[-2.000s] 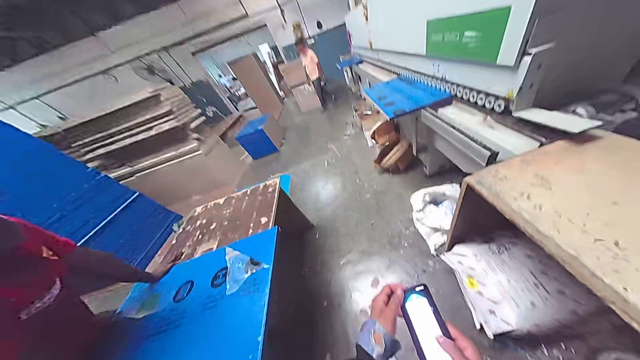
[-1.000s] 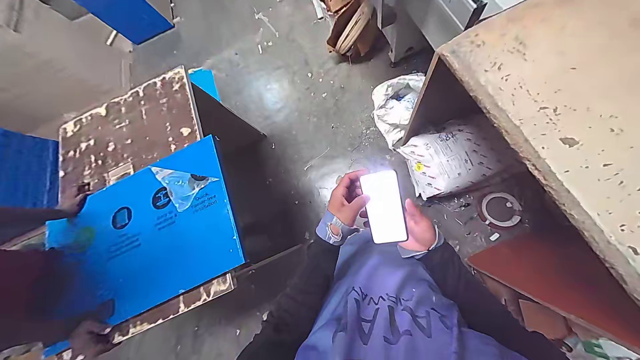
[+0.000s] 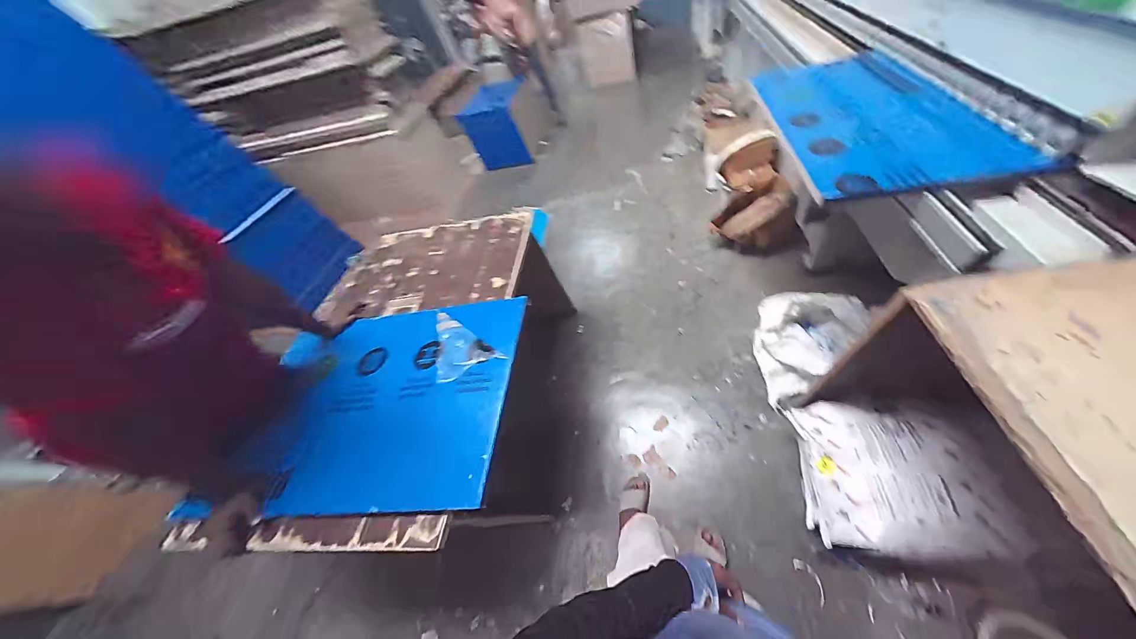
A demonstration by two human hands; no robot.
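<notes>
My left hand [image 3: 729, 587] shows only in part at the bottom edge, beyond a denim-blue cuff [image 3: 699, 581] and a black sleeve; its fingers are blurred, and whether it holds anything cannot be told. My right hand is out of view, and no phone is visible. My sandalled feet [image 3: 635, 495] stand on the concrete floor just ahead of the cuff. To the left, a co-worker in a dark red top has both hands at a blue printed panel [image 3: 399, 426], which lies on a worn brown board stand [image 3: 444, 257]. A torn piece of clear plastic film [image 3: 461, 351] rests on the panel.
At right are a wooden worktop [image 3: 1047, 346], a white sack [image 3: 803, 342] and a printed white bag [image 3: 896, 479]. Farther back, a blue board [image 3: 905, 124] lies on a machine's bed. Another person stands beyond a blue box [image 3: 497, 124]. Scraps litter the floor.
The phone that both my hands held has gone from view, as has my right hand. My left hand is now low at the bottom edge. The view has tilted up since one second ago.
</notes>
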